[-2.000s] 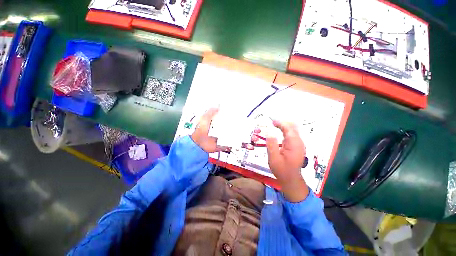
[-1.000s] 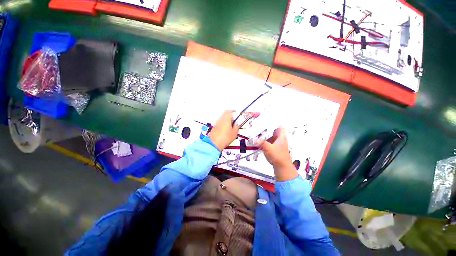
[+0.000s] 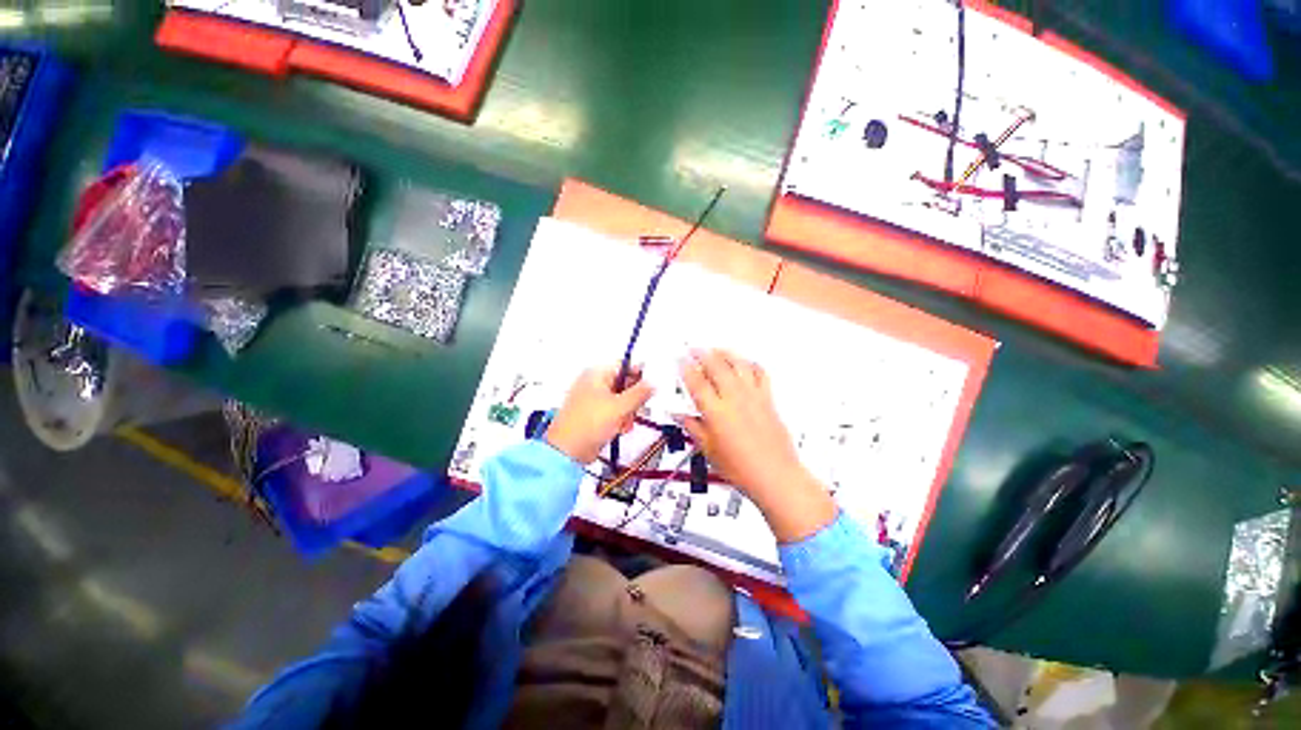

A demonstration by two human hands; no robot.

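Observation:
A white back panel (image 3: 856, 371) lies on an orange-red foam pad (image 3: 949, 499) in front of me. My left hand (image 3: 599, 414) is closed around the lower part of a long black sleeved cable (image 3: 648, 307), whose upper end reaches past the panel's top edge over the pad. My right hand (image 3: 745, 425) lies palm down near the panel's middle, fingers slightly apart; whether anything is under it is hidden. Red wires with black wraps (image 3: 699, 474) and a yellow-black wire (image 3: 635, 468) lie below and between my hands. A small green circuit board (image 3: 502, 415) is at the panel's left.
Two other panels lie behind, one upper right (image 3: 1056, 129) and one upper left (image 3: 464, 32). Two electric screwdrivers (image 3: 1063, 499) rest right. Left are screw trays (image 3: 411, 295), black insulation sheets (image 3: 278, 221) and a parts bag (image 3: 131, 235) in a blue tray. A blue bin (image 3: 343, 492) sits below the bench edge.
The black cable has swung more upright and further left on the panel. My left hand has moved slightly left and down; my right hand has opened out flat onto the panel.

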